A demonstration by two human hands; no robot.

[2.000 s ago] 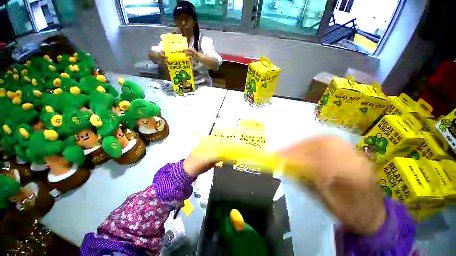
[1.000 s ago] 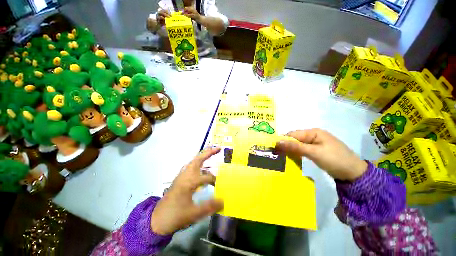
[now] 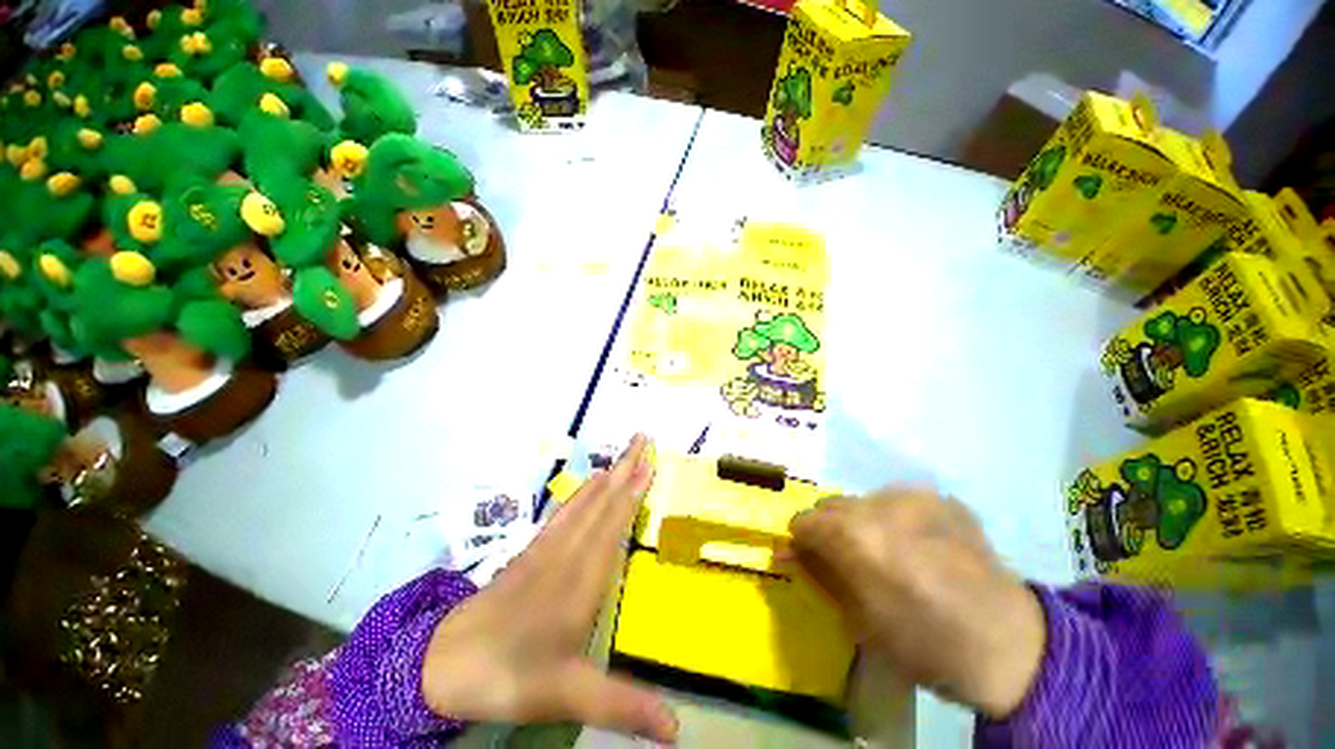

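Observation:
A yellow gift box stands upright at the wearer's edge, seen from above. Its top flaps are folded inward, with a handle slot across them; its inside is hidden. My left hand lies along the box's left side, fingers straight and thumb spread, gripping nothing. My right hand, slightly blurred, has its fingers curled on the flap at the right end of the handle. A flat yellow box blank with a tree picture lies on the table just beyond.
Plush plant toys are massed at left. Finished boxes stand at right, one box at the back and another at the far edge. White printed cards lie left of my hand. Shiny gold pieces lie below the table at lower left.
The raised yellow flap has come down over the opening, hiding the green plush seen inside earlier. My left hand has moved against the box's side. The view has tilted down.

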